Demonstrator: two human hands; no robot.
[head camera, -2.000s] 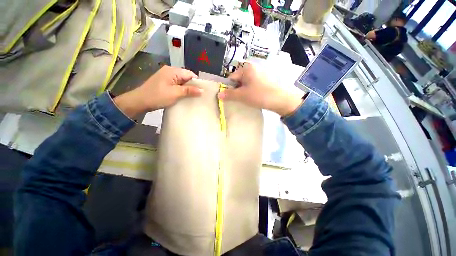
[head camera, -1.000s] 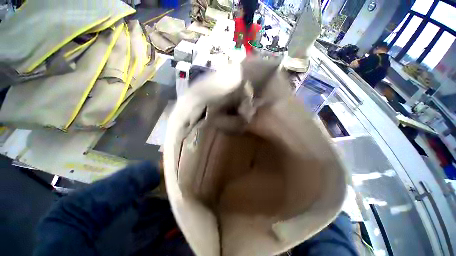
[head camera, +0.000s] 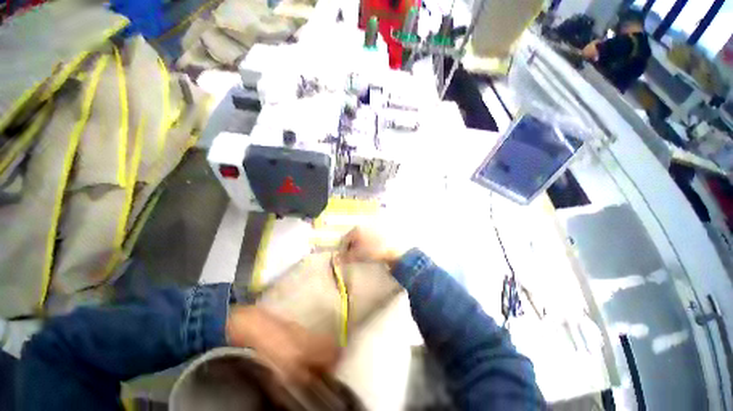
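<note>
A beige bag body with a yellow binding tape lies on the white machine table, its far end near the sewing machine head. My right hand pinches the bag's far end beside the tape. My left hand is blurred and lies over the near part of the bag at its open rim. Its fingers are too blurred to tell whether they grip. The bag's near end is cut off by the picture's bottom edge.
A heap of beige panels with yellow edges is at left. A touchscreen stands at right, with a cable on the white table below it. Thread cones stand behind the machine. A person is at far upper right.
The bag's opening, which faced the camera a second ago, has dropped to the bottom edge. The bag now lies lower, towards the table. My hands have come back into view.
</note>
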